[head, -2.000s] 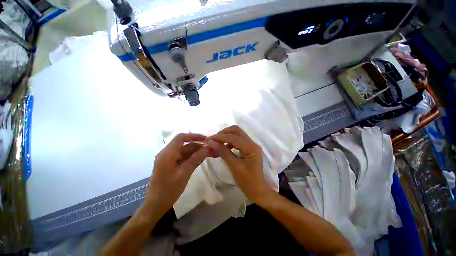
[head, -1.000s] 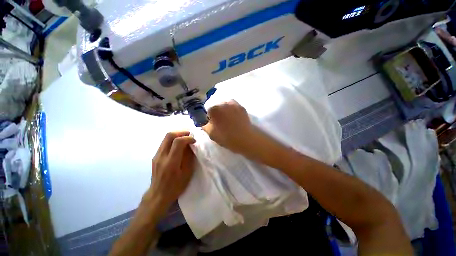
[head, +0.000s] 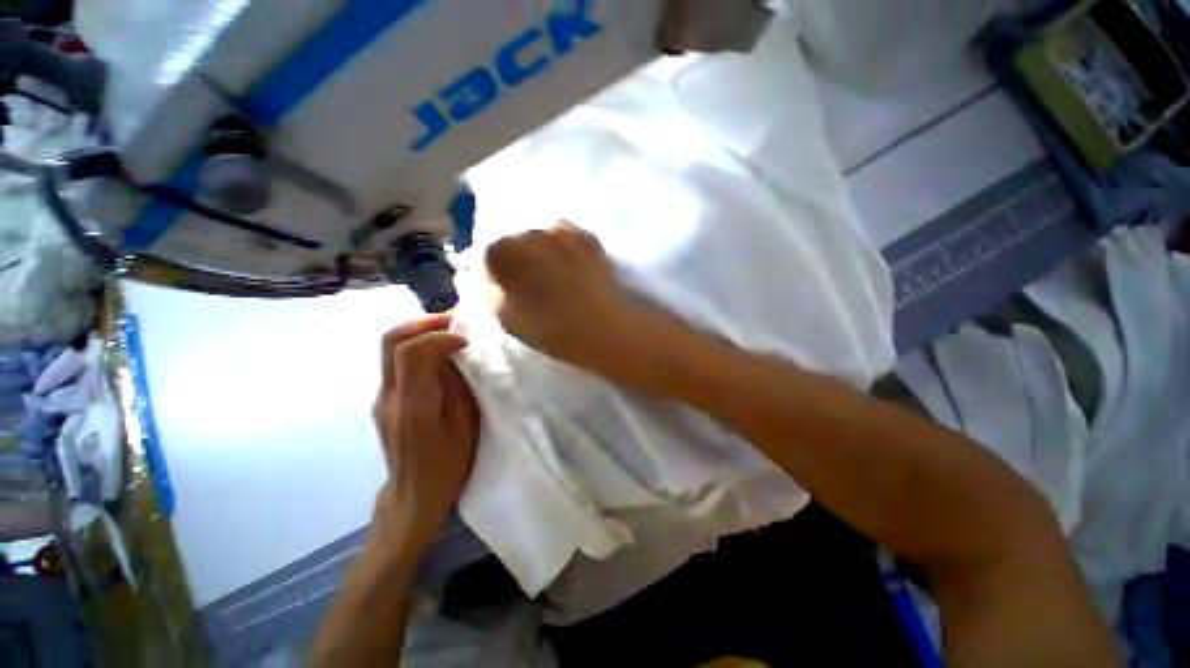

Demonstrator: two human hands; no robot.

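Note:
The white garment cloth (head: 731,248) lies bunched on the machine table and hangs over its front edge. My left hand (head: 428,405) holds the cloth's left edge with its fingertips, just below the dark grey cylinder (head: 424,272) beside the needle area. My right hand (head: 555,294) is closed on the cloth just right of that cylinder, with its fingers curled. The white sewing machine head (head: 379,118) stands above both hands. The needle and presser foot are hidden behind the cylinder and my fingers.
White strips (head: 1005,405) hang in a fan at the right. A yellow-green tray (head: 1103,85) sits at the upper right. The ruler strip (head: 979,248) runs along the table's front edge. Loose whitish and bluish cloth (head: 85,418) lies at far left.
Both hands and the cloth have moved from the table's front up to the needle area. My right hand has gone from pinching beside the left to a curled grip. The view is closer and tilted.

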